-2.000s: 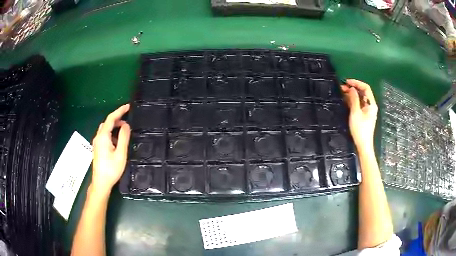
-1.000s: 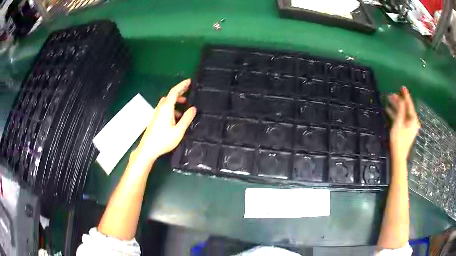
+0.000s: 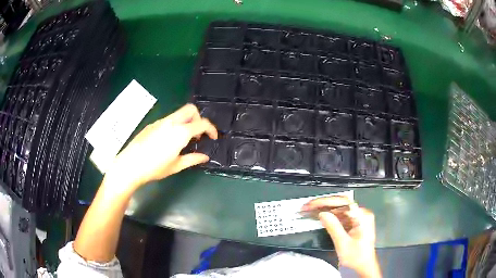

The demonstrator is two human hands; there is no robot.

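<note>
The black blister tray (image 3: 304, 103) lies in front of me, with round shapes in many of its square pockets. My left hand (image 3: 157, 144) is at its near left corner, thumb and fingers apart over the corner pocket; no part shows clearly between them. A white adhesive sheet (image 3: 269, 219) with rows of tiny dark rings lies at the near bench edge. My right hand (image 3: 348, 220) is over the sheet's right part, fingers closed on thin tweezers (image 3: 305, 212) pointing left; the tool is small and blurred.
A tall stack of black trays (image 3: 65, 114) stands at left, with white spare sheets (image 3: 121, 117) beside it. A clear gridded tray (image 3: 470, 149) lies at right. Part of a dark tray's rim (image 3: 389, 4) shows at the far side. Blue bars (image 3: 447, 260) show below the bench edge.
My right hand has moved from the tray's right side down and left onto the adhesive sheet. My left hand has moved slightly down to the tray's near left corner. The view has shifted.
</note>
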